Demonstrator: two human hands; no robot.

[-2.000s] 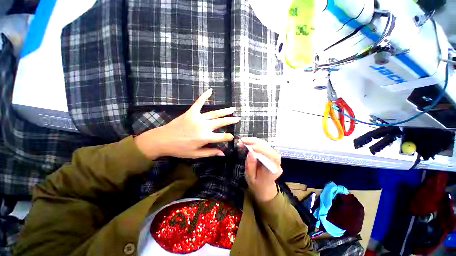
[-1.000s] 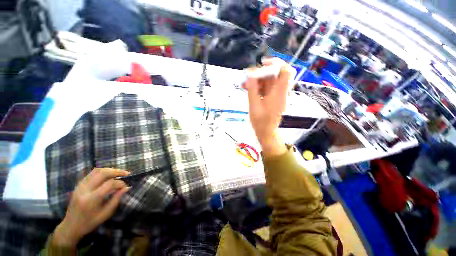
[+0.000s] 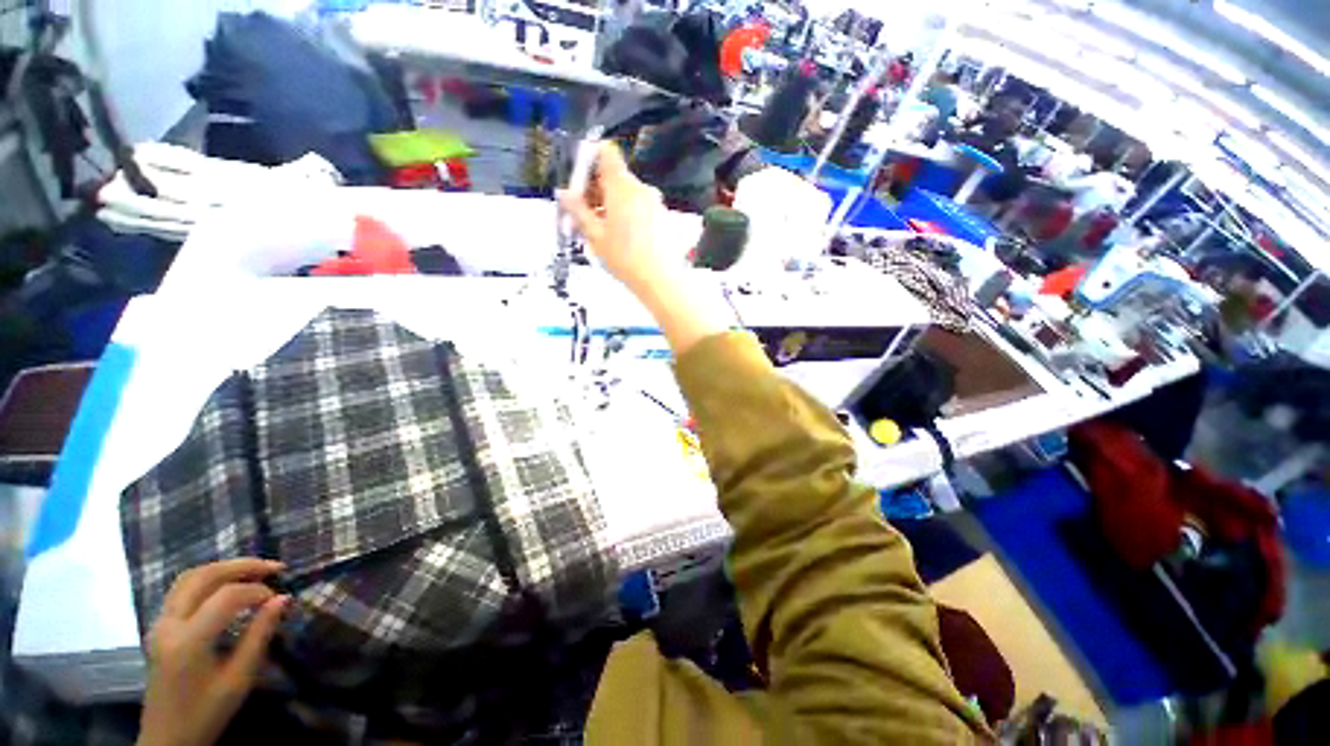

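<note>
The black, grey and white plaid garment panel (image 3: 358, 437) lies on the white table at the left, crossed by dark vertical strips, with its lower part over the table's front edge. My left hand (image 3: 212, 641) is at its lower left, fingertips and thumb pinching the cloth by a dark fold. My right hand (image 3: 627, 226) is raised and stretched forward over the sewing machine, away from the cloth. It holds a thin, pale, pen-like marker (image 3: 585, 168) upright between the fingers. The needle area lies below this hand, too small to read clearly.
The scissors (image 3: 691, 446) lie right of the panel, partly hidden by my right sleeve. A yellow ball (image 3: 885, 432) and dark items sit near the table's right front edge. A dark thread cone (image 3: 721, 238) stands behind the machine. Cardboard (image 3: 1021, 641) and maroon cloth are at lower right.
The view has tilted up from the table to the workshop. My right hand has left the cloth and moved up and forward with the marker. My left hand has shifted to the panel's lower left.
</note>
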